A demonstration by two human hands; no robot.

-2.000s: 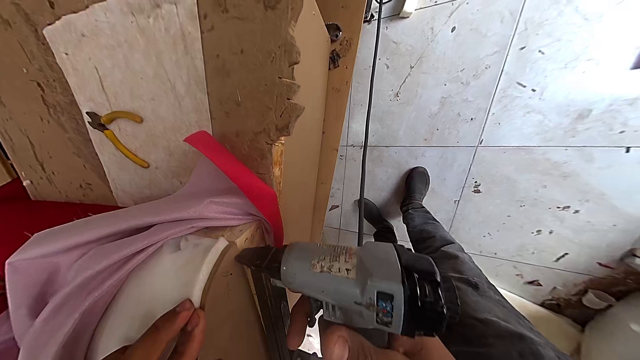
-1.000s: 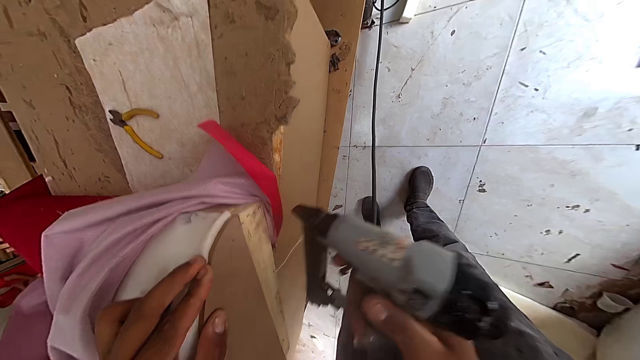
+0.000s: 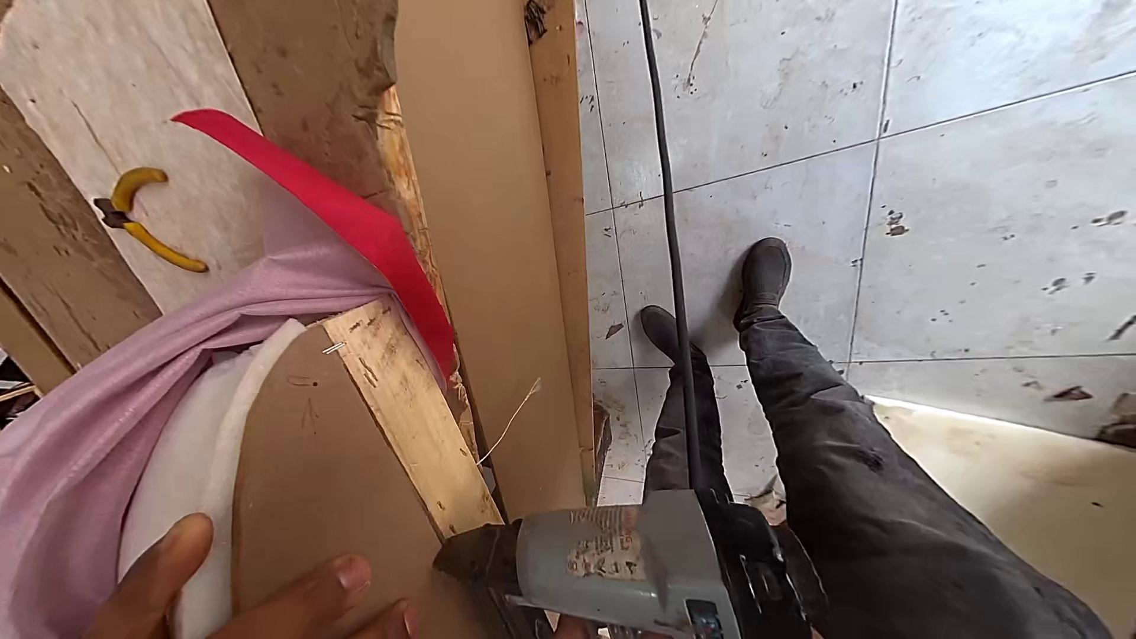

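Note:
My right hand (image 3: 577, 627), mostly hidden at the bottom edge, grips a grey pneumatic stapler (image 3: 612, 559). The stapler's dark nose lies over the brown panel (image 3: 328, 479), near its wooden strip (image 3: 417, 417). My left hand (image 3: 266, 595) is spread at the lower left, fingers over the panel and its white foam padding (image 3: 200, 453); it grasps nothing. Mauve fabric (image 3: 115, 417) bunches around the foam, with a red strip (image 3: 355, 231) along its upper side. Staples (image 3: 333, 348) stick up at the panel's upper corner.
Yellow-handled pliers (image 3: 160, 217) lie on a pale sheet (image 3: 142, 98) over the worn work surface at upper left. A black hose (image 3: 666, 195) runs down across the tiled floor (image 3: 799, 106) to the stapler. My legs and shoes (image 3: 765, 275) are beside the bench's wooden edge (image 3: 568, 222).
From one second ago, the stapler in my right hand has moved left, its nose now over the panel. My left fingers have spread and sit lower. The view has moved closer to the panel.

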